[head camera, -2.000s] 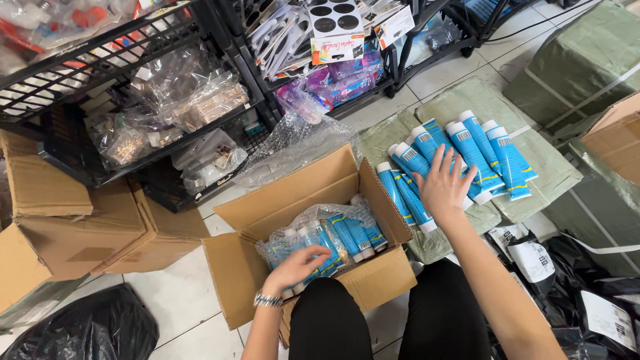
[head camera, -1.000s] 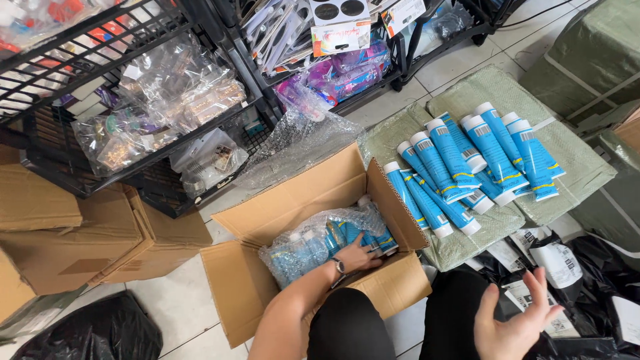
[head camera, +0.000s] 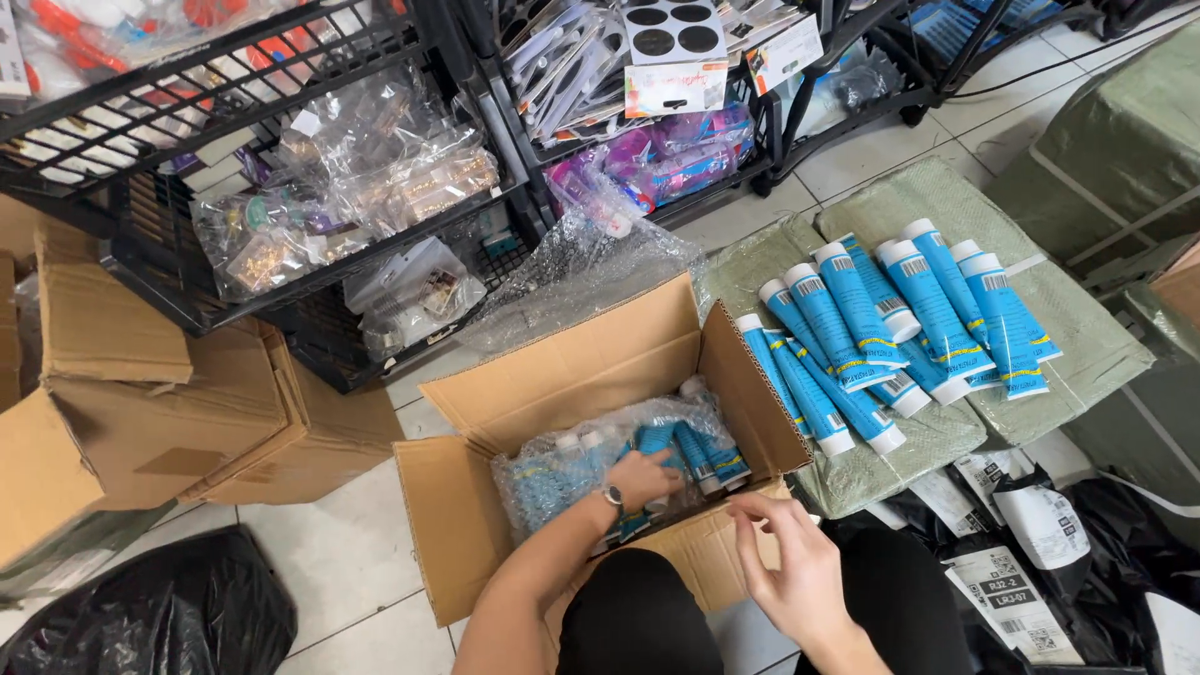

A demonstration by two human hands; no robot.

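Note:
My left hand (head camera: 645, 480), with a watch at the wrist, reaches down into an open cardboard box (head camera: 572, 366) among blue tubes with white caps (head camera: 698, 455). Its fingertips are partly hidden, so whether they grip a tube cannot be told. Bubble wrap (head camera: 553, 478) lies over and beside the tubes in the box. My right hand (head camera: 783, 558) is raised by the box's near right corner, fingers apart and empty. To the right, several blue tubes (head camera: 848, 319) lie in a loose pile on green wrapped parcels (head camera: 1078, 347).
Black crates (head camera: 309, 319) with bagged goods stand behind the box, and loose bubble wrap (head camera: 600, 272) hangs near them. Cardboard boxes (head camera: 178, 422) and a black plastic bag (head camera: 159, 609) are at the left. Black parcels with labels (head camera: 1012, 591) lie at the lower right.
My right hand, over the tube pile two seconds ago, is now beside the box. My left hand remains inside the box, where it has shifted among the tubes.

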